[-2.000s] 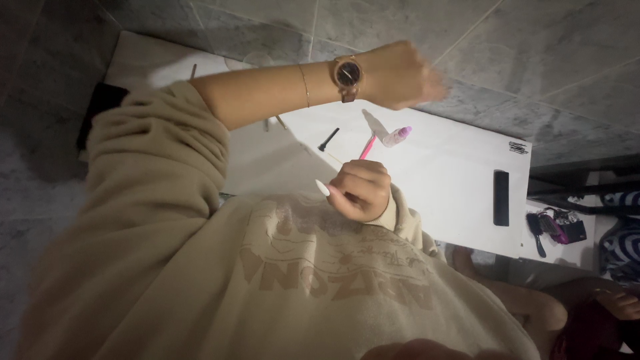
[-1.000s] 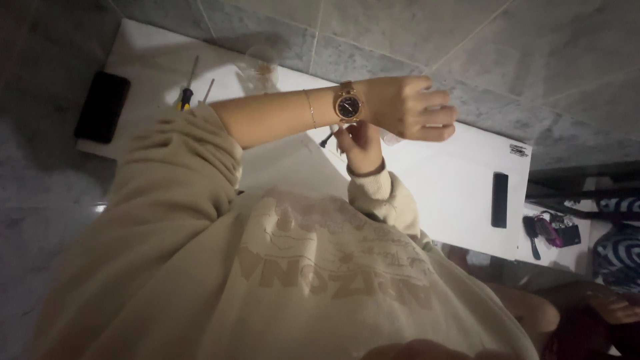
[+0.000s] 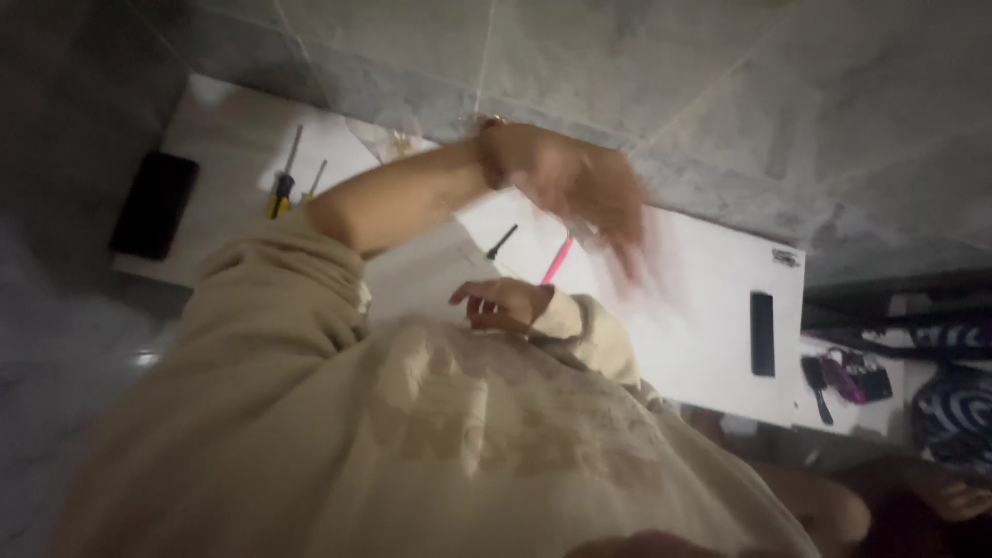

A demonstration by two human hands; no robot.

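Observation:
My left hand (image 3: 577, 182) is motion-blurred over the back of the white table (image 3: 690, 341), palm side partly in view, its fingers pointing down and forward, with nothing visible in it. A watch or bracelet blurs at its wrist. Close to my chest, my right hand (image 3: 504, 304) has loosely curled, separated fingers and no visible object. Between the hands lie a pink pen-like stick (image 3: 556, 260) and a small thin black tool (image 3: 502, 242). Left of my forearm are a yellow-and-black screwdriver (image 3: 283, 186) and a smaller screwdriver (image 3: 316, 180).
A black phone (image 3: 155, 205) lies at the table's left end, and a clear crumpled item (image 3: 399, 143) at its back edge. A black rectangular bar (image 3: 762, 333) is on the right. Beyond are a hairbrush (image 3: 816, 387) and another person's knee (image 3: 821, 508). A tiled wall borders the table.
My left hand has gone from loosely curled to fingers extended downward, and its wrist has turned. My right hand, behind the left wrist one second ago, is back near my chest.

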